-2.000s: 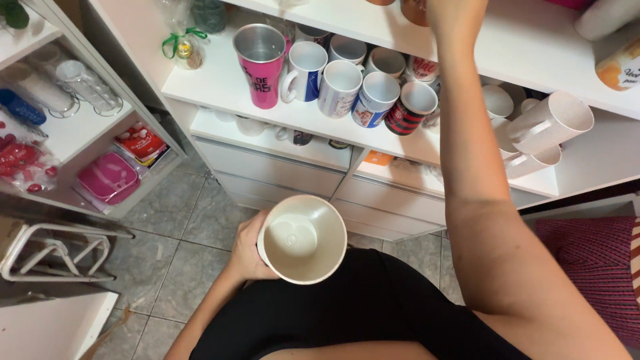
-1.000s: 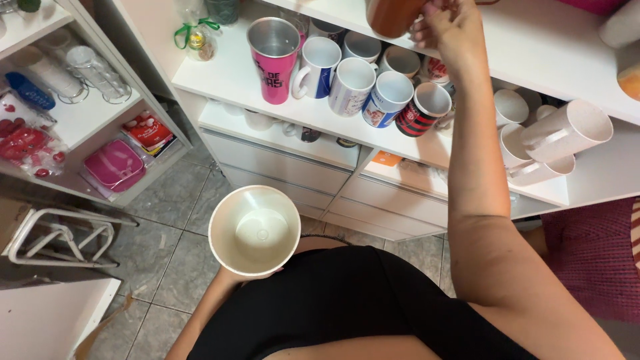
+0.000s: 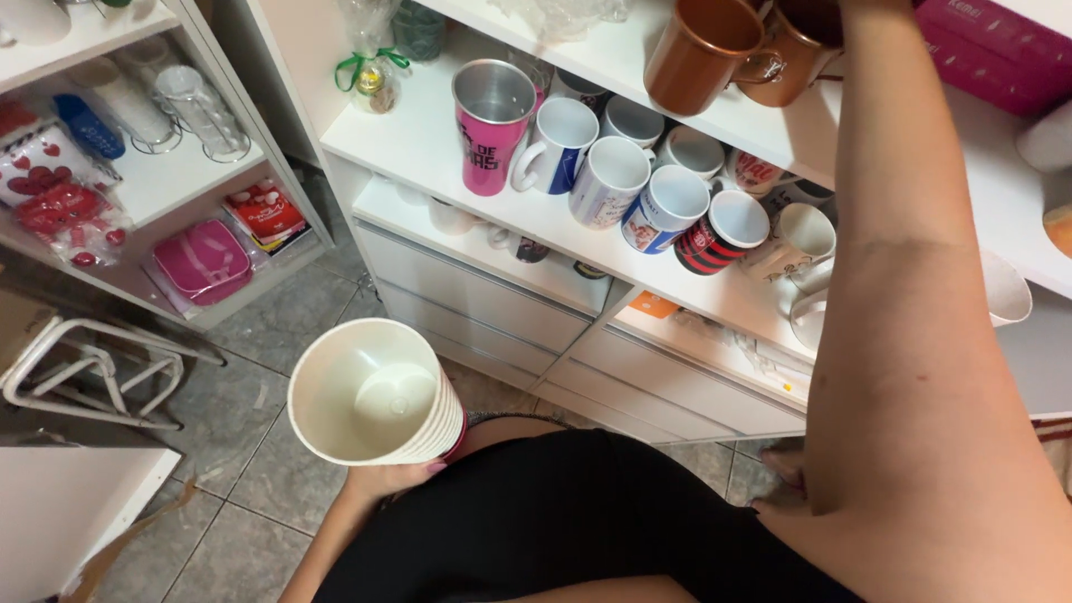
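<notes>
A stack of nested white plastic cups or tubs [image 3: 377, 394] is in my left hand [image 3: 394, 477], its open mouth facing up and the lowest one showing a red edge. My right arm reaches up over the top shelf at the upper right, and the hand itself lies beyond the frame's upper edge. Just left of that forearm stand a copper-coloured mug [image 3: 702, 63] and a second one [image 3: 787, 54] on the upper shelf. Below them, on the middle shelf, are a pink metal tumbler [image 3: 490, 134], a red-and-black striped mug [image 3: 722, 239] and several white printed mugs [image 3: 610, 184].
White drawers [image 3: 469, 293] run under the mug shelves. At the left, a shelf unit [image 3: 201, 134] holds packaged items and a pink case [image 3: 201, 261]. A folded white metal frame [image 3: 100, 368] is near the tiled floor. Magenta boxes [image 3: 997, 50] lie at the upper right.
My right hand has moved up out of view; one second ago it was at a copper-coloured mug on the upper shelf. Two such mugs now show there. The left hand still holds the white stack.
</notes>
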